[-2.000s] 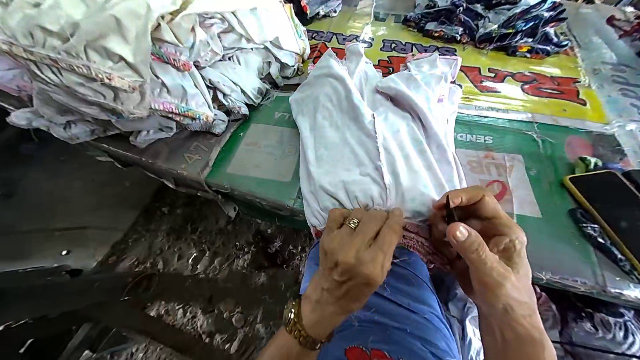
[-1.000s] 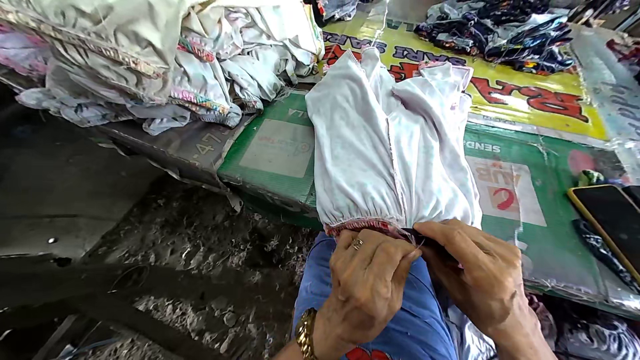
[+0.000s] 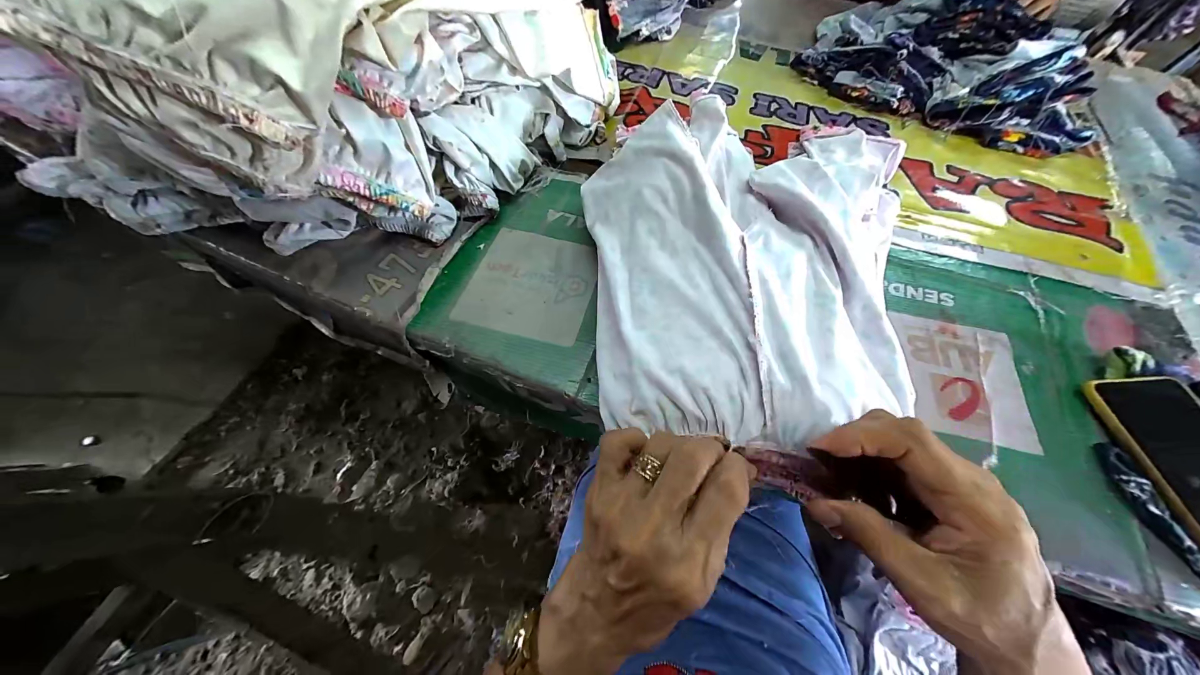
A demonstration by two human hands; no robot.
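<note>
A pale white garment (image 3: 684, 300) with a gathered, pink-stitched waistband (image 3: 783, 469) lies over the table's front edge, its far end spread on the table. My left hand (image 3: 656, 525), with a gold ring, grips the waistband at its left part, fingers curled over the cloth. At the right end of the band is my right hand (image 3: 923, 516), thumb and forefinger closing on the edge. A small dark object shows between its fingers; what it is cannot be told. My lap in blue cloth (image 3: 741, 600) is just below the hands.
Piled pale garments (image 3: 375, 112) cover the table's left part. Dark patterned cloths (image 3: 956, 75) lie at the back right on a yellow printed sheet (image 3: 1022, 187). Green printed board (image 3: 1078, 375) covers the tabletop. A phone in a yellow-edged case (image 3: 1158, 441) rests at the right.
My right hand has turned and opened somewhat from its closed position beside my left hand, showing more of the waistband between them. The left hand still holds the band.
</note>
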